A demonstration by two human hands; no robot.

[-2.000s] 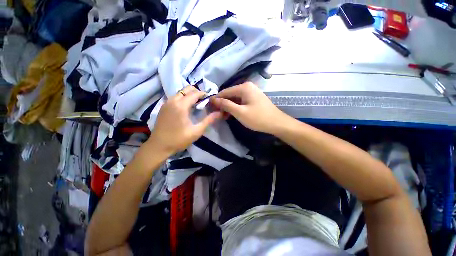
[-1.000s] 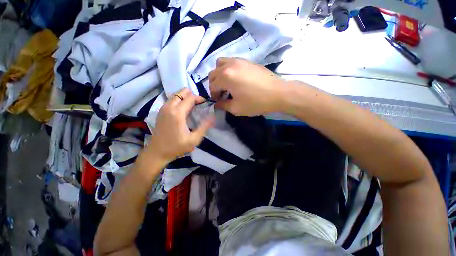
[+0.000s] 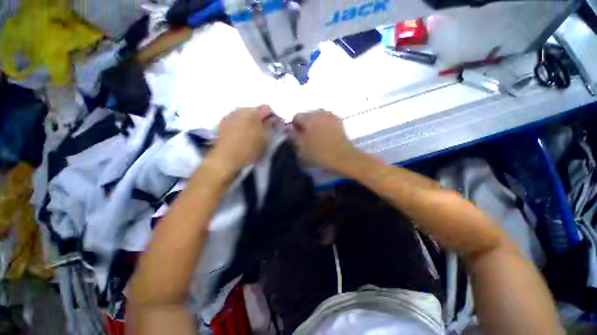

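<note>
The garment piece (image 3: 229,222), pale grey-white cloth with black parts, hangs blurred from both hands over the table's front edge and toward the lap. My left hand (image 3: 245,136) grips its upper edge on the left. My right hand (image 3: 321,136) grips the same edge close by on the right. The fingertips of both hands are blurred, and the exact fold they hold is hard to tell. The white sewing machine (image 3: 353,29) with "JACK" lettering stands behind the hands. Its needle area (image 3: 288,69) is just beyond them.
Pale and black cloth (image 3: 85,190) heaps at left, with yellow cloth (image 3: 46,39) at upper left. A red box (image 3: 410,32), a dark slim tool (image 3: 412,56), a thin red tool (image 3: 468,65) and black-handled scissors (image 3: 552,68) lie right. Red basket parts (image 3: 232,313) show below.
The view has swung toward the machine head. Both hands have moved with the cloth from the heap to the front of the needle area, and the cloth now hangs from them.
</note>
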